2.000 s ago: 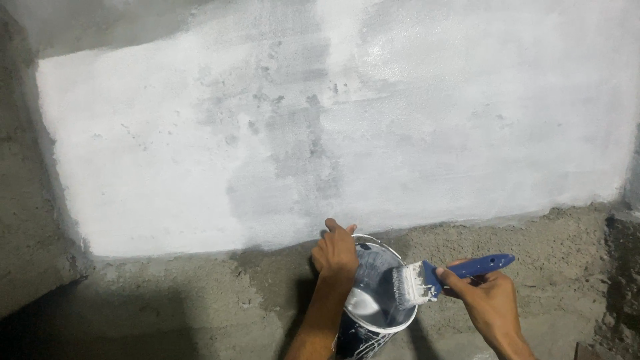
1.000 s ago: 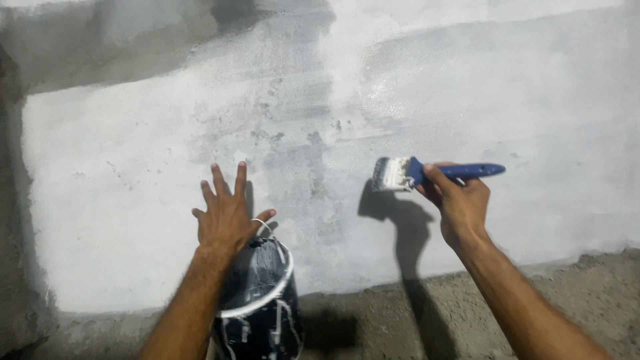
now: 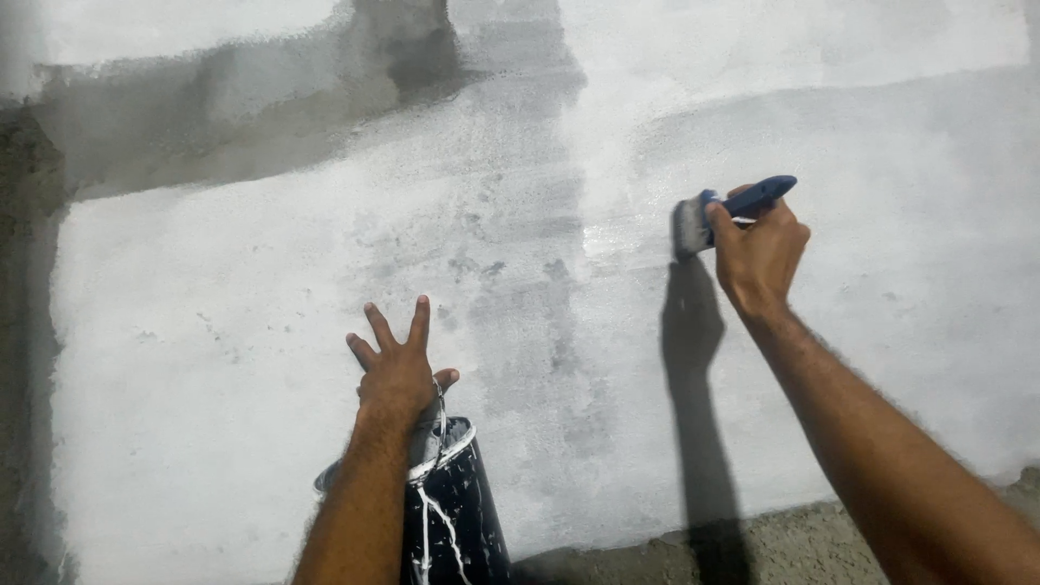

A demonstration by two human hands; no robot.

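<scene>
My right hand (image 3: 760,248) is closed around the blue handle of a paintbrush (image 3: 751,201), whose paint-coated bristles touch or nearly touch the wall right of centre. With fingers spread towards the wall, my left hand (image 3: 398,370) has the wire handle of a black paint bucket (image 3: 455,512) hooked near its thumb. White drips run down the bucket's side, and its rim is smeared white. My left forearm hides part of the bucket. Behind both hands, the wall (image 3: 203,390) carries white paint, thinner and greyer down the middle.
Bare grey plaster (image 3: 268,114) shows in a band at the upper left. Rough cement (image 3: 804,540) runs along the wall's bottom edge, and a darker rough edge (image 3: 28,325) borders the left side. The shadow of my right arm falls on the wall.
The brush has gone from the bucket's mouth up to the wall, in my right hand. My left hand, at the bucket's rim two seconds ago, is now spread at the wall with the bucket hanging from it.
</scene>
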